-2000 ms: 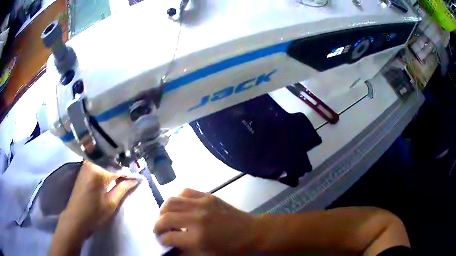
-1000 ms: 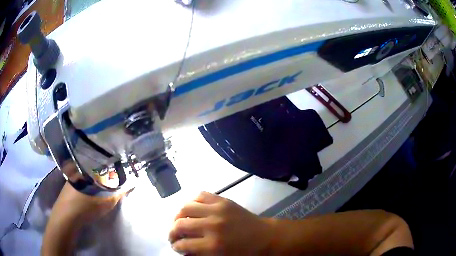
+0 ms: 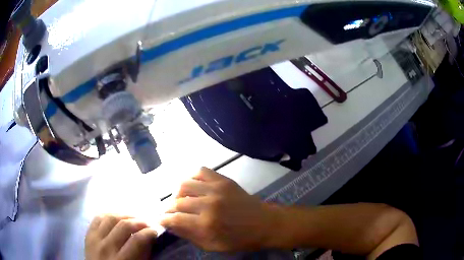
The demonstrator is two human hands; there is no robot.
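A pale garment panel point(image 3: 56, 203) lies left of and below the needle area, overexposed under the lamp. My left hand point(image 3: 119, 237) is at the bottom, cut off by the picture's edge, with its fingers bent on the cloth. My right hand point(image 3: 211, 213) is just right of it, fingers curled at the cloth's edge. Dark cloth point(image 3: 175, 248) shows below and between the hands. Both hands appear to pinch cloth close together, in front of the sewing head. The presser foot area point(image 3: 96, 151) is lit and partly hidden by the take-up guard.
The white sewing machine arm point(image 3: 168, 56) crosses the top. Navy curved pieces point(image 3: 254, 114) lie under it. Red-handled snips point(image 3: 325, 84) and a thin metal hook piece point(image 3: 377, 69) lie beyond. A ruler tape point(image 3: 325, 180) runs along the near table edge.
My left hand has come from behind the sewing head toward me, beside my right hand. Dark cloth now shows between them. The view has shifted, with the machine higher in the picture.
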